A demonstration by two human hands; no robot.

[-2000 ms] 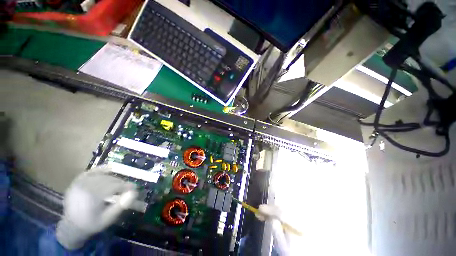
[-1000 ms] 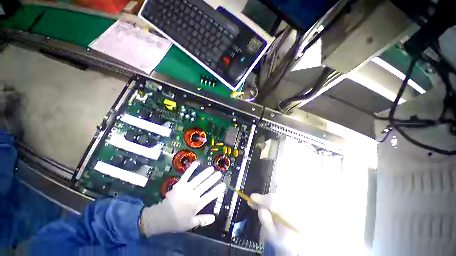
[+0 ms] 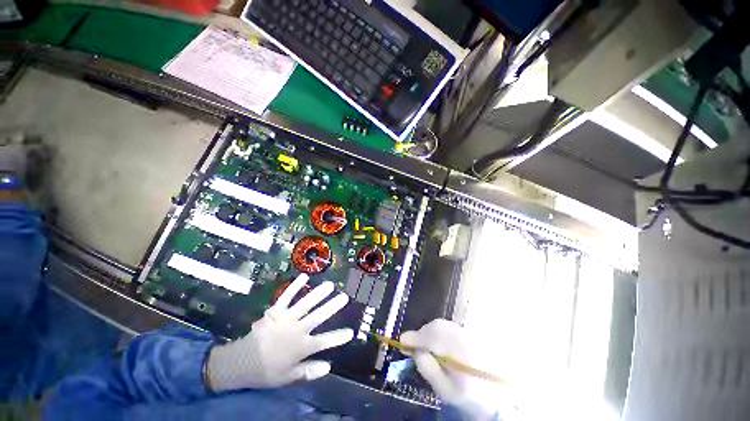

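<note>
The large green circuit board (image 3: 271,238) lies in its dark carrier, with three silver-white bars, copper-orange ring chokes (image 3: 312,255) and grey blocks (image 3: 364,286). My left hand (image 3: 288,341), white-gloved with fingers spread, is over the board's lower part and partly covers the lowest large ring. It holds nothing; whether it touches the board I cannot tell. My right hand (image 3: 440,353), also gloved and partly washed out by glare, grips a yellow stick (image 3: 473,367). The stick's tip is by the short row of white blocks (image 3: 366,323) near the board's lower right.
Behind the conveyor rail (image 3: 329,145), a green shelf holds a paper form (image 3: 230,68) and a black keyboard (image 3: 345,53). Bright glare lies right of the board, beside a slotted grey cabinet (image 3: 699,321). Black cables hang at upper right. A blue sleeve shows at far left.
My left hand came from the board's left side onto its lower middle, fingers now spread, then shifted slightly left. The stick's tip moved down from beside the grey blocks to the white blocks.
</note>
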